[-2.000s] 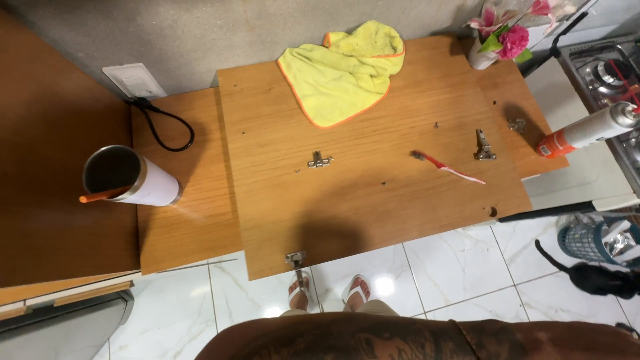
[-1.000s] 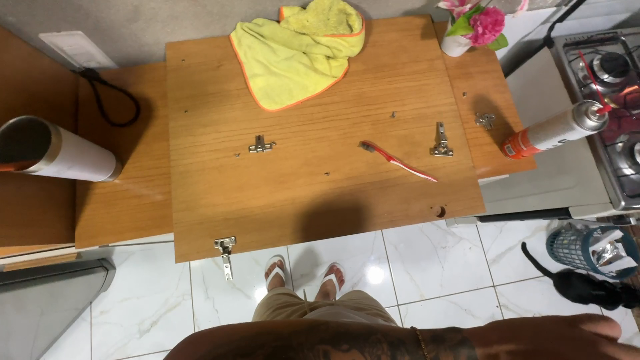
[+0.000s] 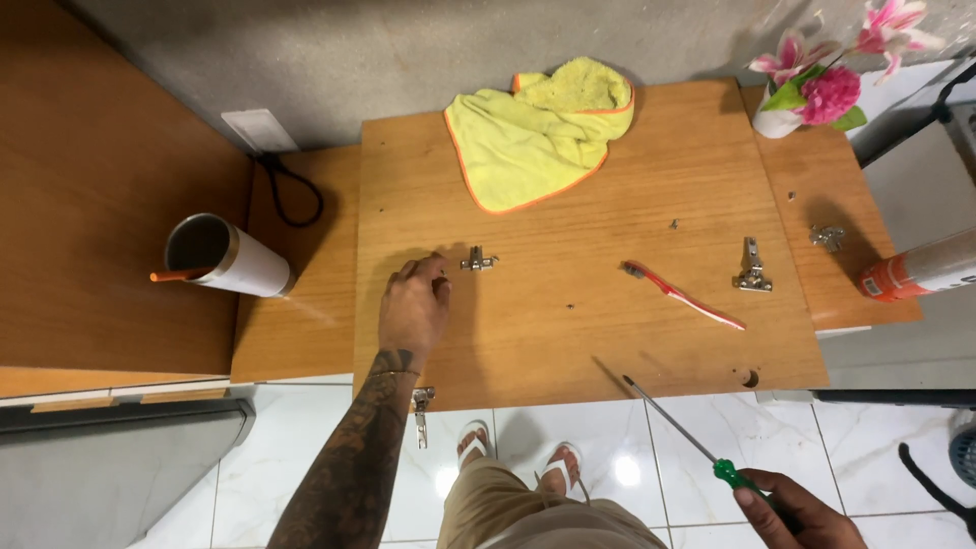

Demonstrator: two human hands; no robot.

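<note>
My left hand is on the wooden board, its fingertips pinched around what looks like a small screw, just left of a metal hinge piece. My right hand grips the green handle of a screwdriver, whose tip points up and left over the board's front edge. One concealed hinge hangs over the front edge beside my left forearm; another hinge lies at the right. Between them are a red and white toothbrush and small screws.
A yellow cloth lies at the board's back. To the left stands a white tumbler with an orange straw, near a black cord loop. At the right are a spray can, loose metal fittings and a flower vase.
My left hand has come onto the board beside the hinge piece. My right hand now shows with a screwdriver, which neither earlier frame shows. The forearm along the bottom edge is gone from there.
</note>
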